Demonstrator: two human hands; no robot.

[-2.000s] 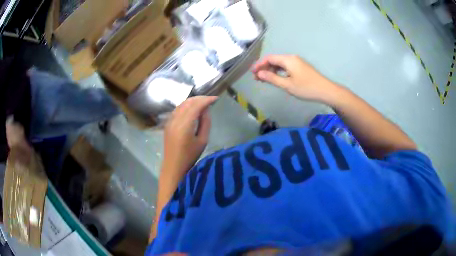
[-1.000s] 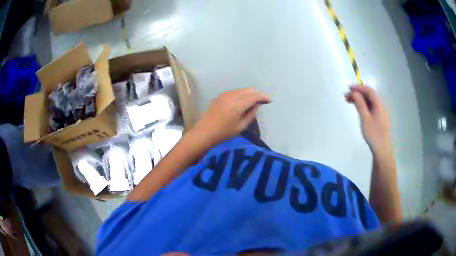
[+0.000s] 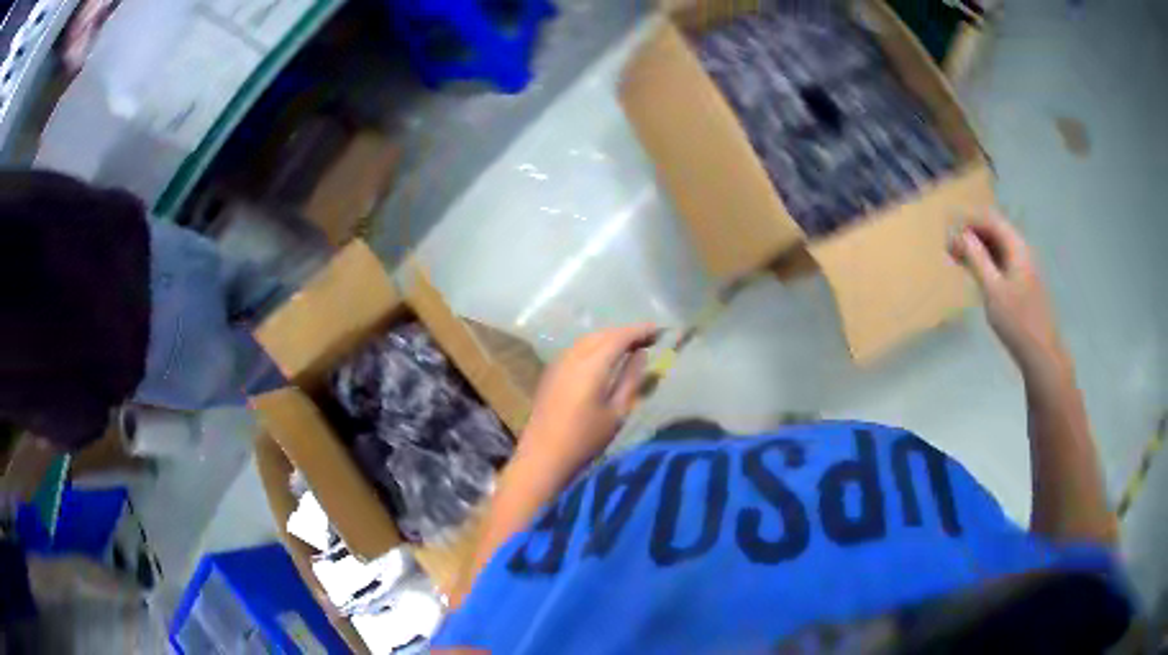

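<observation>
A large open carton full of dark bagged parts stands ahead at the upper right. My right hand is in front of its raised or folded-out flap; whether it touches the flap I cannot tell. The hand looks empty, fingers curled. My left hand hangs over the floor with fingers bent and apart, holding nothing. A smaller open carton with dark bagged parts is at the left, beside my left forearm. White items show in the carton beneath it.
A person in dark top and jeans is at the left edge. A green-edged bench runs across the upper left. A blue stool stands at the top, a blue crate at the lower left. Yellow-black tape marks the floor.
The view has turned left and forward. The large carton of dark parts is now in front. The smaller carton and the white items have moved lower in view. Both hands remain empty.
</observation>
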